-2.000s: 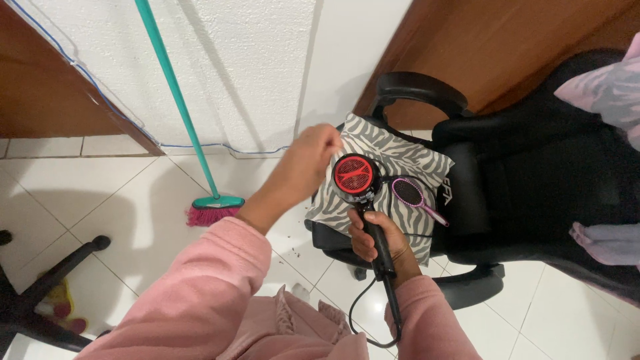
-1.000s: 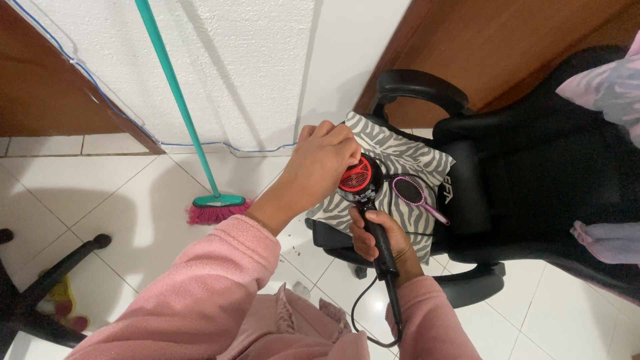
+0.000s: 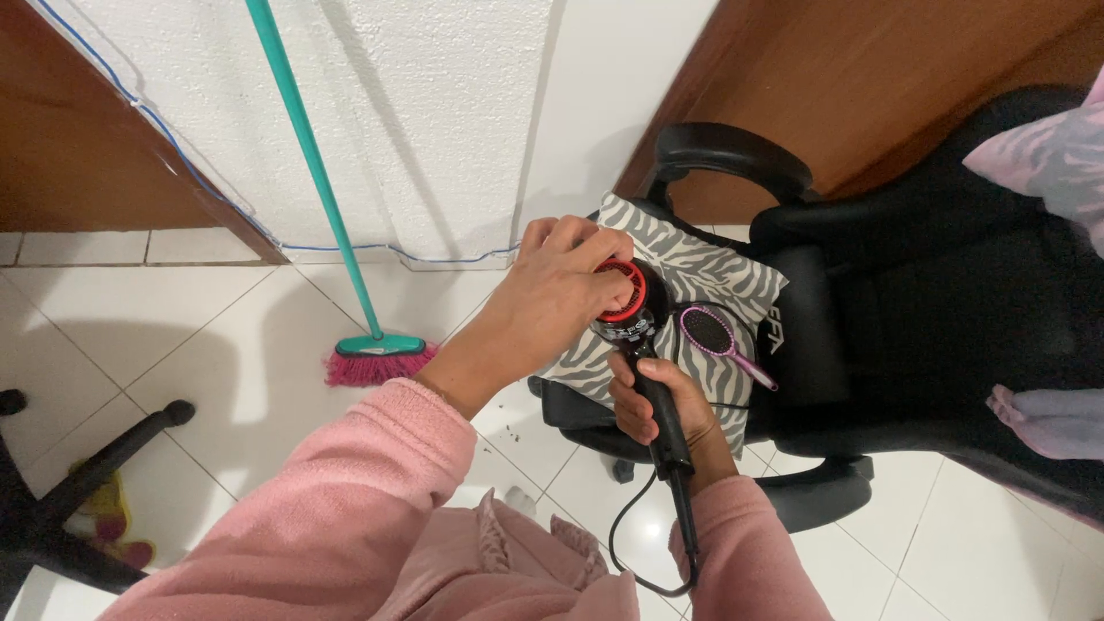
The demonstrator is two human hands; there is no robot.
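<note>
My right hand (image 3: 668, 405) is closed around the handle of a black hair dryer (image 3: 651, 332), whose cord loops down below the wrist. Fingers of my left hand (image 3: 565, 280) are bent over the red round rear grille (image 3: 623, 297) of the dryer and touch it; what the fingertips do there is partly hidden. Under the dryer lies a zebra-striped cloth cushion (image 3: 681, 246) on the seat of a black office chair. A pink-framed oval hairbrush (image 3: 711, 332) rests on that cushion, right of the dryer.
The black chair (image 3: 914, 285) has armrests on both sides and pink-grey fabric (image 3: 1048, 164) over its far part. A green broom (image 3: 375, 349) with magenta bristles leans by the white wall. Another chair's wheeled base (image 3: 103, 466) stands at lower left, with a yellow item (image 3: 108, 504) near it.
My left hand has moved from beside the dryer's head onto its red grille, and its fingers now curl over it. My right hand keeps the handle.
</note>
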